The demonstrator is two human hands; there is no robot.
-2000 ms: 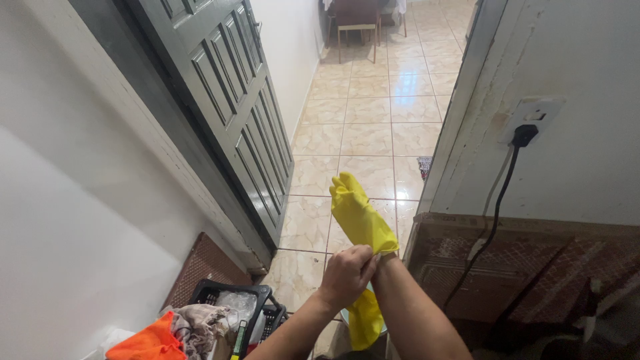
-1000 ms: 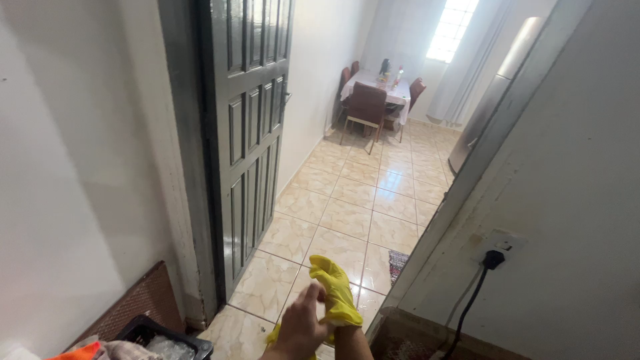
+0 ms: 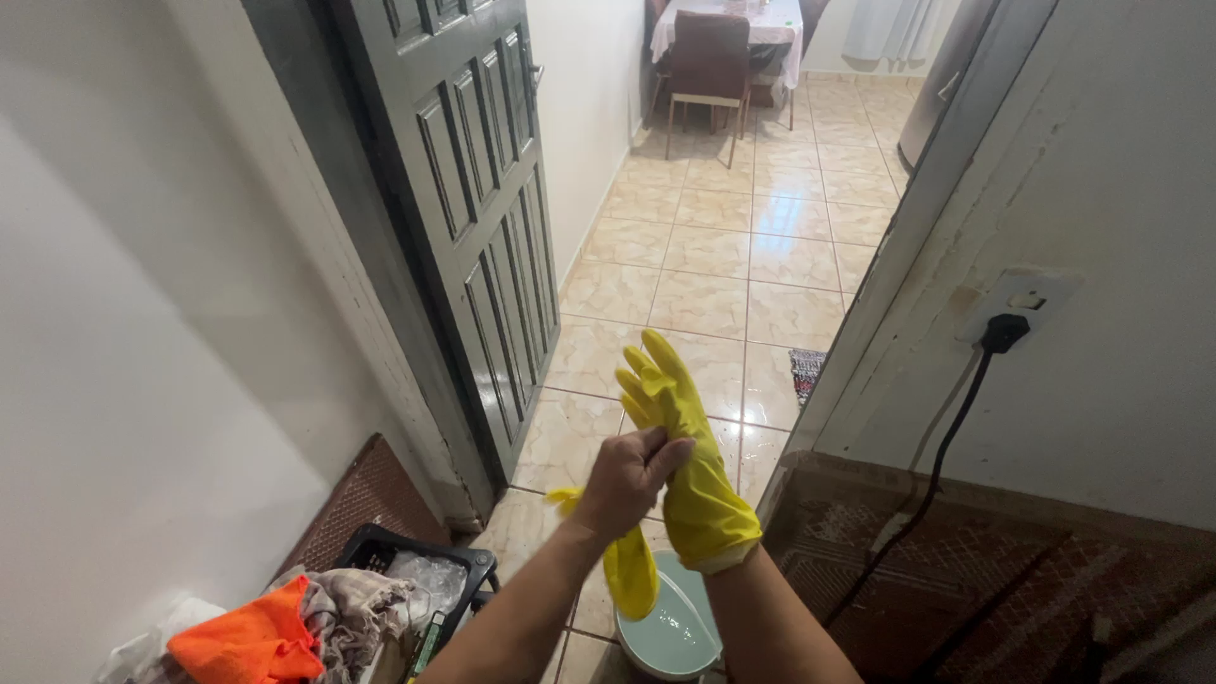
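Note:
A yellow rubber glove (image 3: 698, 475) covers my right hand (image 3: 670, 399), its cuff at the wrist and its fingers pointing up and apart. My bare left hand (image 3: 632, 475) pinches the palm side of that glove between thumb and fingers. A second yellow rubber glove (image 3: 630, 575) hangs down beneath my left hand, with part of it sticking out to the left. Below the hands stands a pale bucket (image 3: 670, 622) holding liquid, partly hidden by my right forearm and the hanging glove.
A dark panelled door (image 3: 475, 190) stands open on the left. Beside it are a black plastic crate (image 3: 484, 560), an orange cloth (image 3: 252, 636) and a brown textured panel (image 3: 366, 503). A power cord (image 3: 936, 475) hangs from the right wall. Beyond lie a small rug (image 3: 807, 370), a chair (image 3: 710, 57) and a table (image 3: 779, 36).
My left hand has moved from the glove's cuff, where it was two seconds ago, up to its palm. The view has tilted between frames.

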